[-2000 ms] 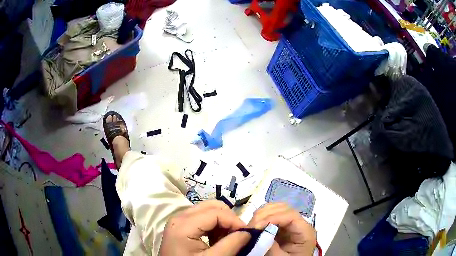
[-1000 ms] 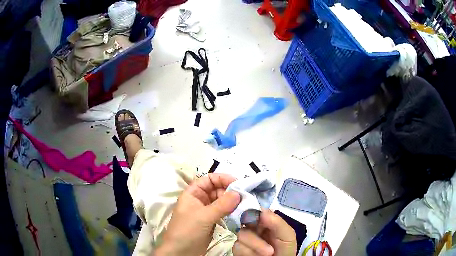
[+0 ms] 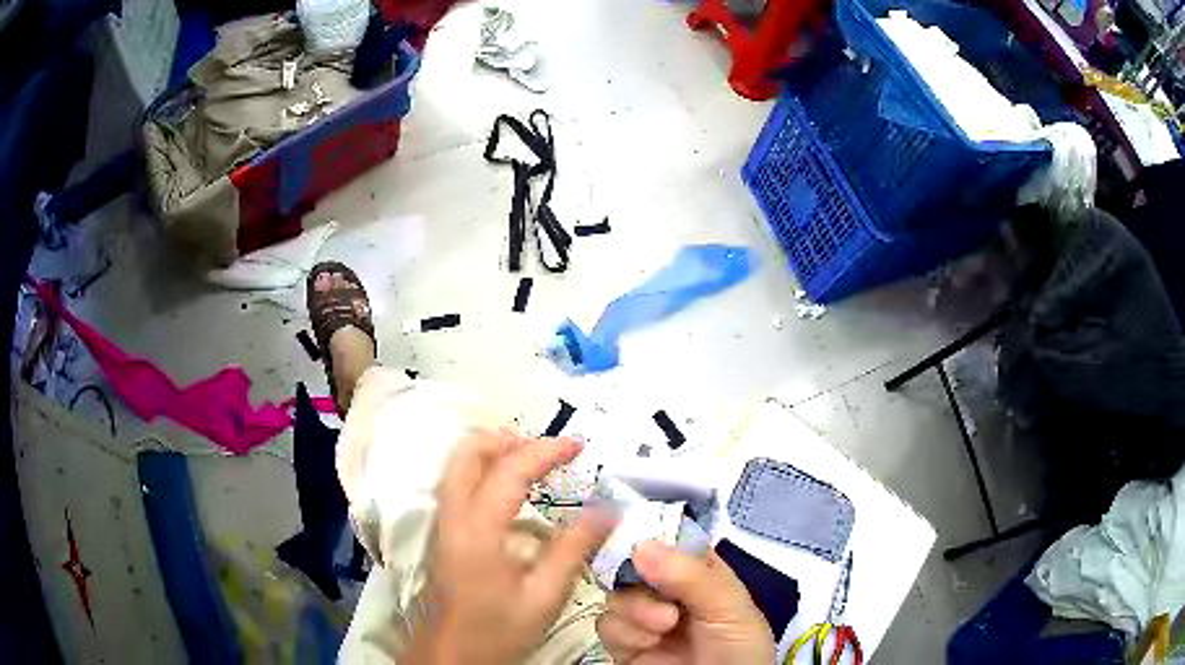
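Observation:
A crumpled whitish-grey pocket flap (image 3: 637, 522) with a dark part showing is pinched between the thumb and fingers of my right hand (image 3: 689, 604). My left hand (image 3: 500, 546) is just left of it, blurred, with its fingers spread; its thumb is at the flap's left edge, and I cannot tell if it touches. A grey-blue stack of unturned flaps (image 3: 791, 508) lies on the white board (image 3: 890, 533). A dark navy stack of turned flaps (image 3: 751, 585) lies nearer me, partly behind my right hand. Scissors (image 3: 824, 642) with red and yellow handles lie to its right.
A blue crate (image 3: 819, 195) stands at the upper right, a red-and-blue bin (image 3: 318, 163) of khaki garments at the upper left. A black strap (image 3: 526, 195), blue cloth (image 3: 663, 299) and pink cloth (image 3: 195, 403) lie on the floor. A dark-draped stand (image 3: 1092, 338) is at right.
Two seconds ago both hands were closed together on a dark and white piece. A second ago both held the whitish flap; now my left fingers have opened. The navy stack and scissors have come into view.

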